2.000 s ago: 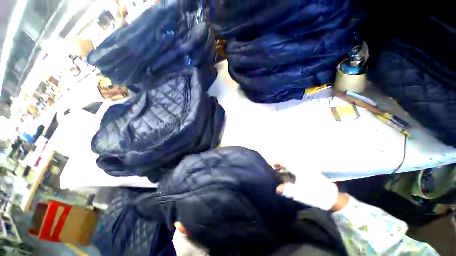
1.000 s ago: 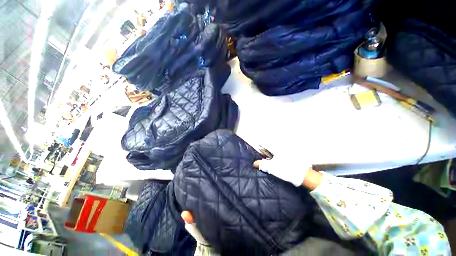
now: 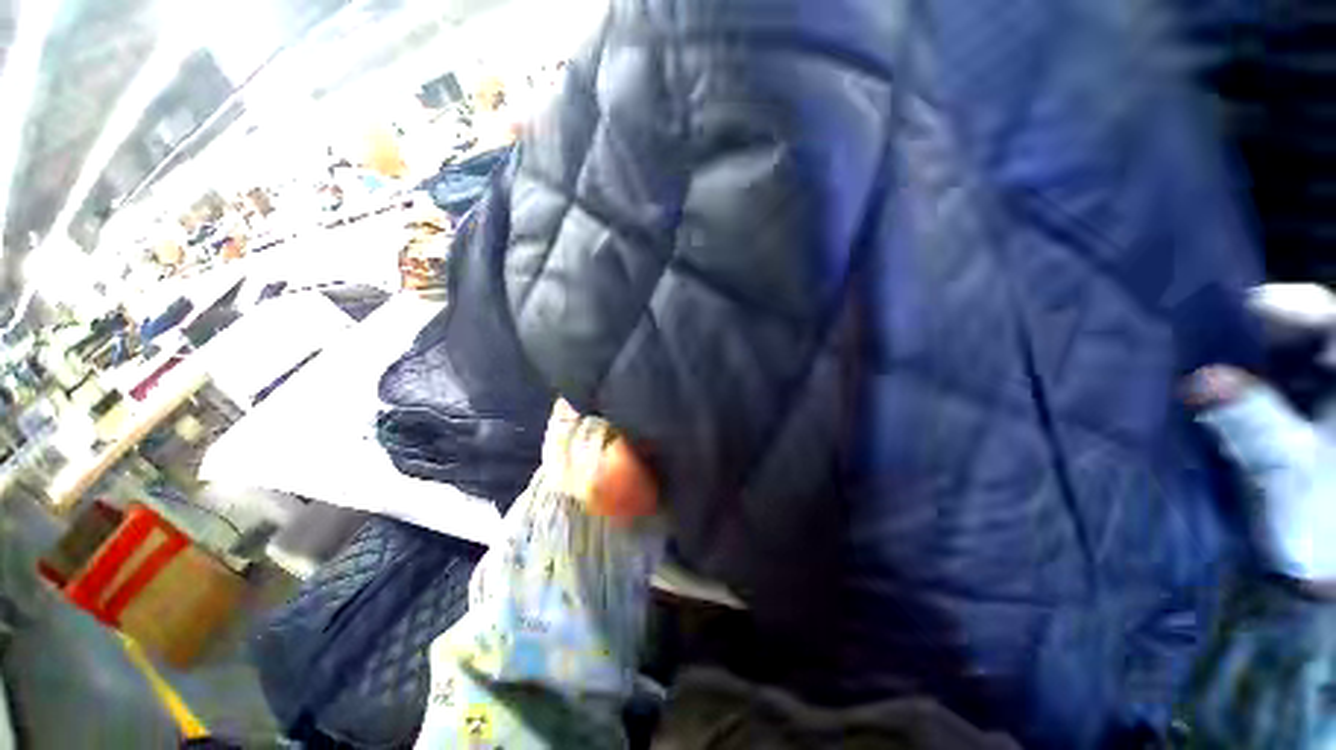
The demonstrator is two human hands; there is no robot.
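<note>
A dark navy quilted backpack [image 3: 703, 293] is held up close to the camera and fills the middle and right of the view; its right part is blurred. My left hand [image 3: 574, 437] is at its lower left edge, with the wrist showing and the fingers hidden behind the bag. My right hand [image 3: 1245, 403], in a white glove, is blurred at the bag's right edge, with a fingertip against the cloth. No tool can be made out in it.
Behind the bag, another quilted backpack [image 3: 425, 418] lies on the white table [image 3: 323, 425]. More quilted material [image 3: 374, 630] hangs below the table edge. A red and tan box [image 3: 147, 572] stands on the floor at lower left.
The backpack has been raised from the lap towards the camera and now covers most of the table and piles. Both hands have moved up, my right one farther right.
</note>
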